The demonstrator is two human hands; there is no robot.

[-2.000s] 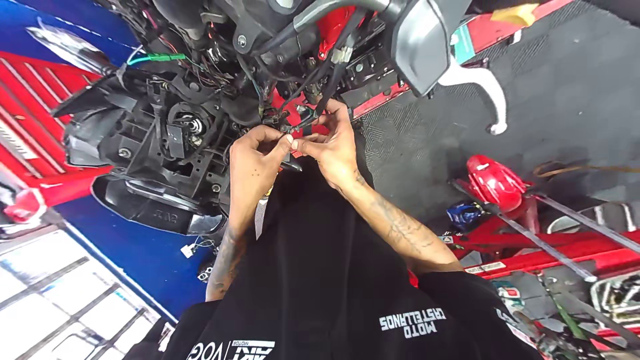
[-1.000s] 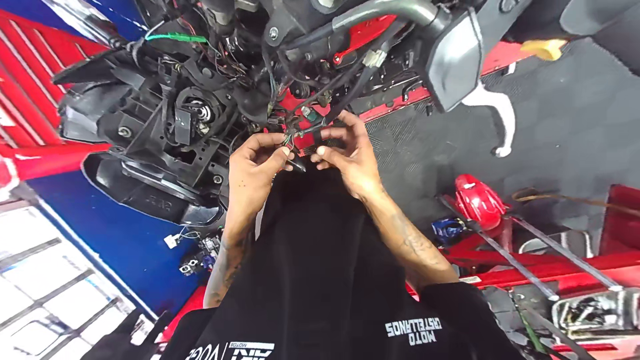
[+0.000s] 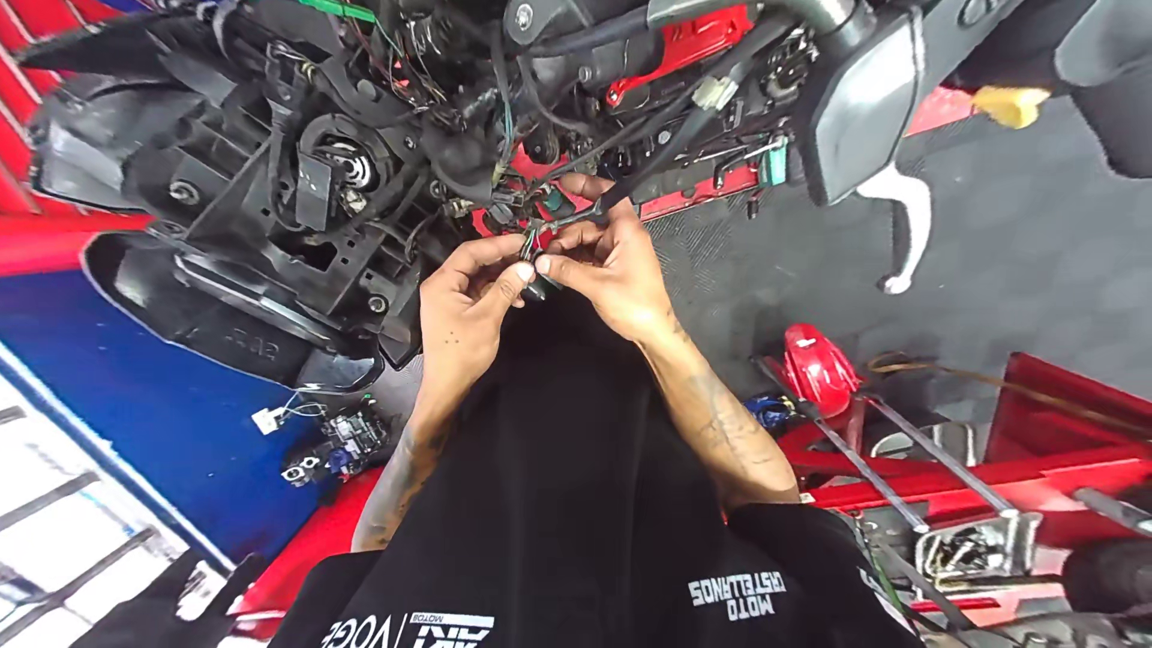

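My left hand (image 3: pixel 472 292) pinches a small dark wiring connector (image 3: pixel 533 290) between thumb and fingers, in front of my dark shirt. My right hand (image 3: pixel 607 261) meets it from the other side, its thumb and index finger at thin wires (image 3: pixel 533 241) that run into the connector. A black sheathed cable (image 3: pixel 670 139) with a pale connector (image 3: pixel 715 93) passes over the right fingers to the motorcycle's wiring. Behind the hands are the motorcycle's exposed frame and harness. The connector is partly hidden by the fingertips.
A black front fairing with its headlight mount (image 3: pixel 346 166) stands at the left. A mirror (image 3: pixel 864 108) and a silver lever (image 3: pixel 909 225) jut out at the upper right. A carburetor-like part (image 3: pixel 355 436) lies low left; a red plastic part (image 3: pixel 819 369) rests by metal bars at the right.
My right hand, apart from the left one second ago, has come back against it at the wires. My left hand has stayed at the connector.
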